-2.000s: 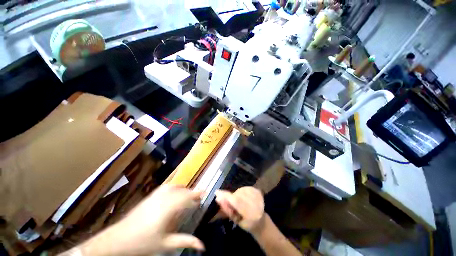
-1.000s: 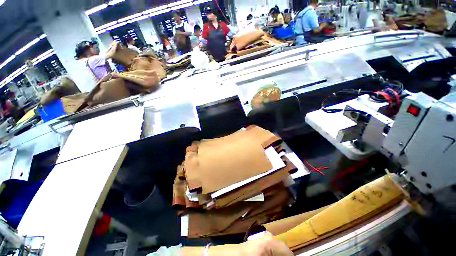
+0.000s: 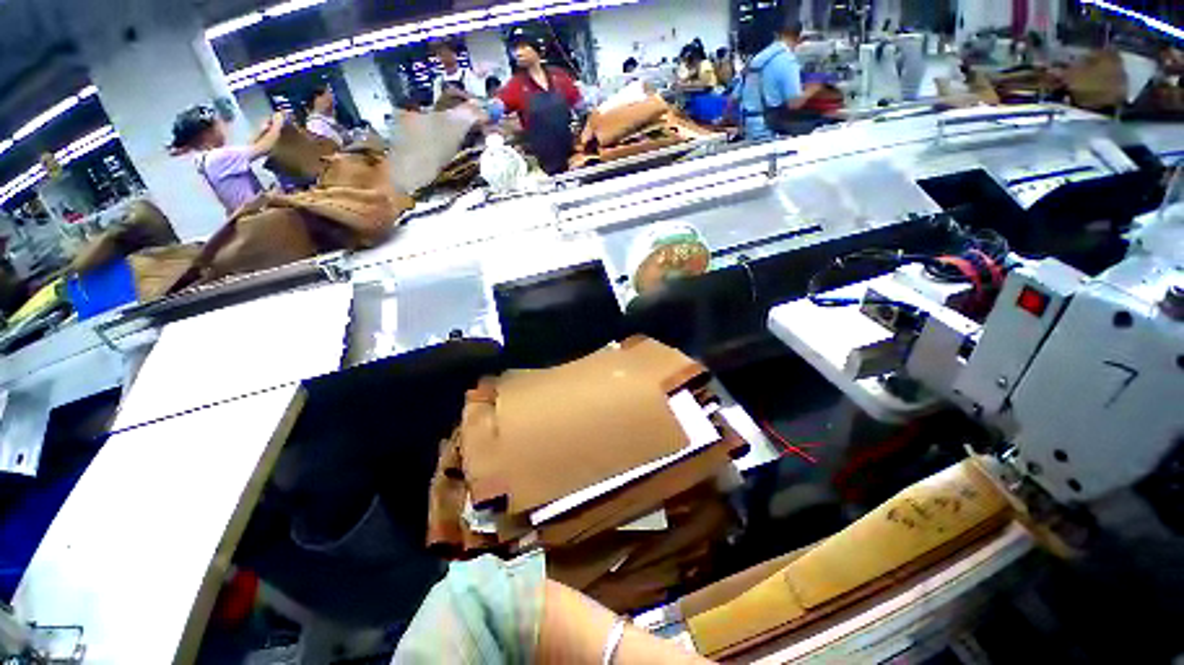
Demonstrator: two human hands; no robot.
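Note:
The yellow template (image 3: pixel 851 559) runs from the needle area of the sewing machine head (image 3: pixel 1104 377) down to the bottom centre, with dark handwriting near its inner end. It lies on the pale machine arm (image 3: pixel 896 611), with a strip of brown panel (image 3: pixel 747 585) along its far side. A stack of brown panels (image 3: pixel 584 422) with white pieces between layers lies left of the template. A forearm with a light green sleeve and a pale wristband enters at the bottom centre; its hand is cut off by the lower edge. My other hand is out of the picture.
A white table (image 3: pixel 169 520) stands at the left, with a dark bin (image 3: pixel 340 526) beside it. A long pale worktable (image 3: pixel 455 305) crosses behind, with a small fan (image 3: pixel 669 260) and brown piles. Several people stand or sit beyond it. Red thread (image 3: pixel 792 444) hangs near the machine.
The view has swung left from the machine to the stack and worktable. Both hands showed over the machine arm earlier; one showed a second ago; now only a forearm and sleeve remain.

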